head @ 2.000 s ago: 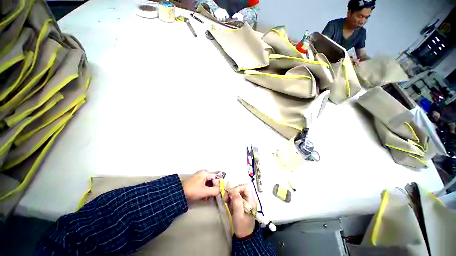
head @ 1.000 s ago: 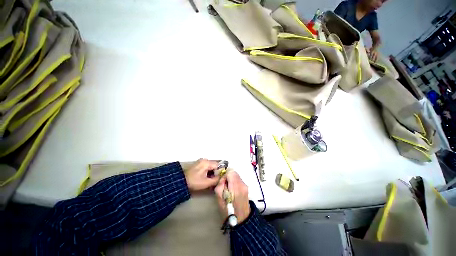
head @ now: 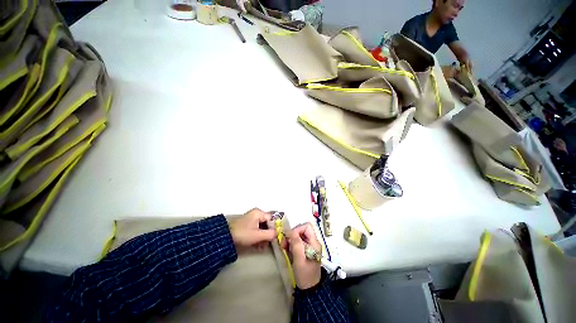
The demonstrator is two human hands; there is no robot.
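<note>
A beige tote bag (head: 234, 287) with yellow edging lies at the table's near edge, under my forearms. My left hand (head: 252, 228) pinches its yellow edge near the top corner. A small shiny piece shows at the fingertips. My right hand (head: 306, 252) is just right of it, closed on a pen-like hand tool (head: 312, 253) whose tip is at or close to the yellow edge. Contact cannot be told. The tool's pale rear end points down to the right.
Right of my hands lie red and dark snips (head: 315, 199), a mottled stick (head: 324, 208), a yellow pencil (head: 355, 207), a small block (head: 355, 237) and a pot (head: 375, 187). Bags (head: 50, 113) are piled left; more (head: 354, 120) lie ahead. A person (head: 436, 31) sits beyond.
The tool in my right hand has tilted, its rear end now pointing more to the right. My left hand stays at the edge. The view has shifted, showing more of the table's far end.
</note>
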